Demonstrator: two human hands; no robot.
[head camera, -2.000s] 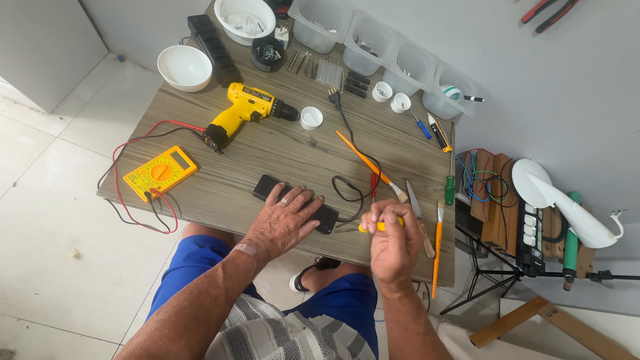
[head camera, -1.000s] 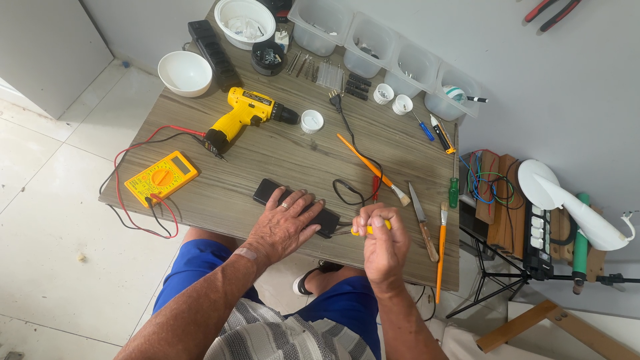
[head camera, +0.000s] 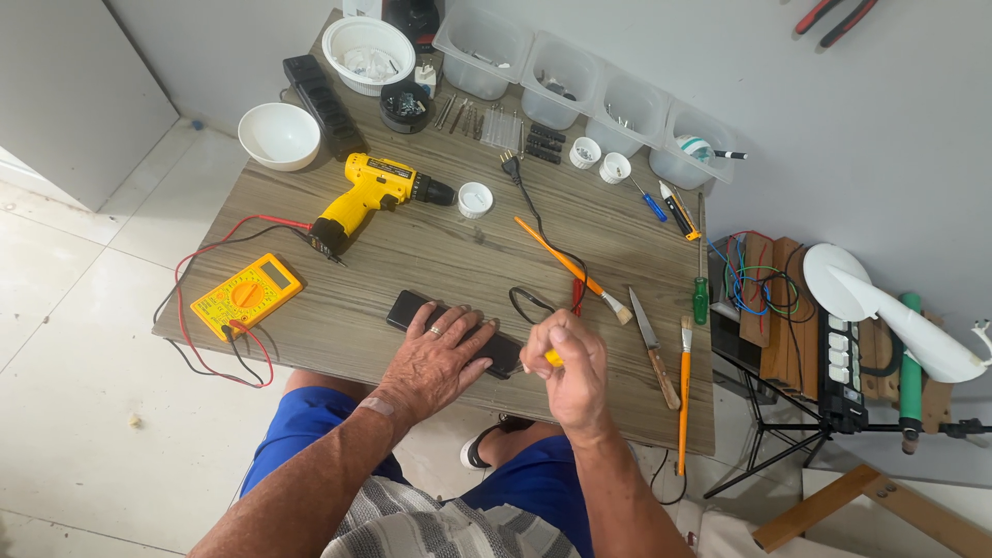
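A black rectangular device (head camera: 408, 307) lies flat near the table's front edge. My left hand (head camera: 442, 353) rests on top of it with the fingers spread, pressing it to the wood. At its right end, my right hand (head camera: 570, 360) grips a small tool with a yellow handle (head camera: 553, 357); the tip is mostly hidden by my fingers. Behind my right hand, a black power cord (head camera: 533, 203) curls down the table beside a paintbrush with an orange handle (head camera: 559, 256). A knife with a wooden handle (head camera: 654, 350) lies to the right.
A yellow multimeter (head camera: 246, 295) with leads and a yellow cordless drill (head camera: 369, 194) lie to the left. Clear plastic bins (head camera: 556, 104) line the back. Another paintbrush (head camera: 685, 387) and a green-handled screwdriver (head camera: 700, 298) lie near the right edge. A white lamp (head camera: 891, 310) stands beyond.
My left hand stays on the black device. My right hand stays at the device's right end, its wrist and fingers turned somewhat, and less of the yellow handle shows now.
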